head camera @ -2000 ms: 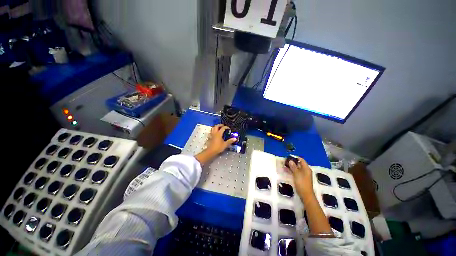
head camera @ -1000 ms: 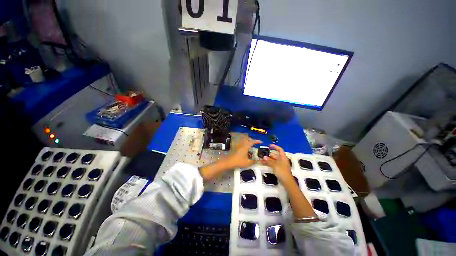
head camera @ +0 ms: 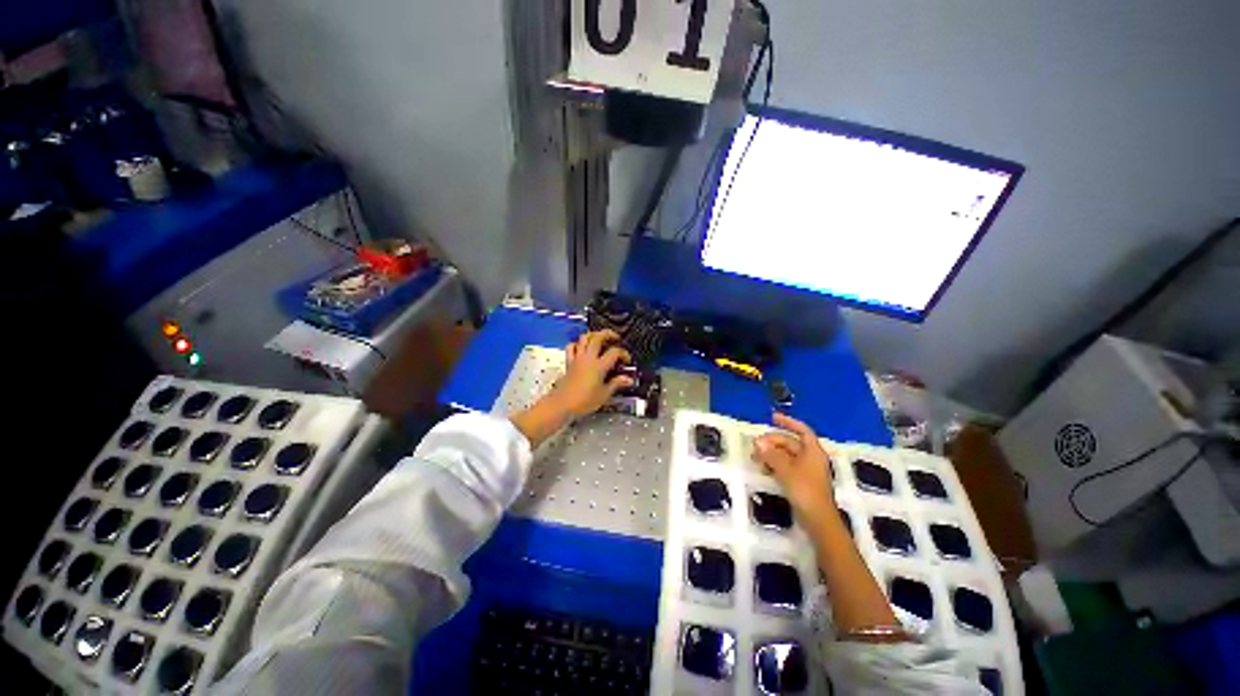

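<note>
My left hand [head camera: 592, 375] is at the black fixture [head camera: 628, 326] on the perforated plate [head camera: 598, 469]. Its fingers cover the fixture's front left part, and whether they hold a watch case is hidden. My right hand [head camera: 800, 465] is over the upper part of the white parts tray [head camera: 687, 602], fingers bent downward near the top row. No part shows clearly in its fingers. A dark glossy watch case [head camera: 709, 442] sits in the tray's top left pocket. More dark cases fill rows of pockets below and to the right; my right hand and forearm hide some pockets.
The marking head [head camera: 653, 116] hangs above the fixture, with a bright monitor [head camera: 857, 211] behind. A yellow-and-black tool [head camera: 738, 367] lies behind the plate. A filled tray [head camera: 320, 408] is at left, a keyboard [head camera: 564, 655] in front, and a blue basket [head camera: 356, 302] at back left.
Both hands were together above the tray's upper left, with a case at the fingers. Now my left hand is back at the fixture, my right is over the tray, and the top left pocket shows a case.
</note>
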